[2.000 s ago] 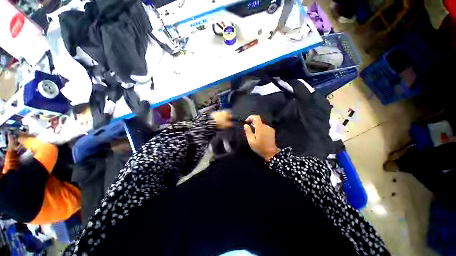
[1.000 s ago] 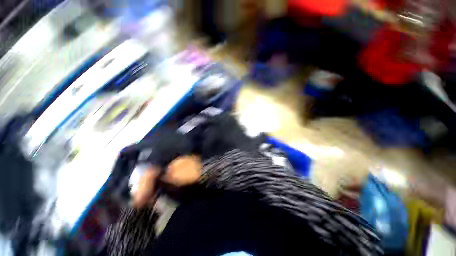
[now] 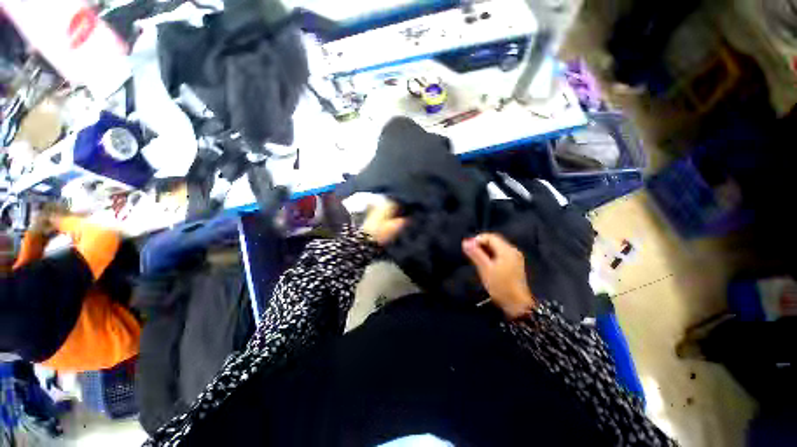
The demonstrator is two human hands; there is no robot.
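Observation:
A dark garment piece (image 3: 428, 183) lies in front of me, its upper end raised over the edge of the white table. My left hand (image 3: 383, 222) is on its left side, gripping the cloth; the fingertips are blurred. My right hand (image 3: 500, 269) is at its right side with thumb and fingers together on the dark cloth. More dark cloth with white parts (image 3: 550, 236) lies to the right, under and beyond my right hand.
The sewing machine (image 3: 428, 39) stands on the table (image 3: 332, 179), with a yellow and purple roll (image 3: 433, 98) and a reddish tool (image 3: 461, 117). A dark and white bundle (image 3: 249, 79) lies left. Blue crates (image 3: 616, 179) stand right. A person in orange (image 3: 100, 323) is at left.
The view swung right, blurred, and came back. My hands, close together before, are now apart. A dark piece now reaches up over the table edge between them.

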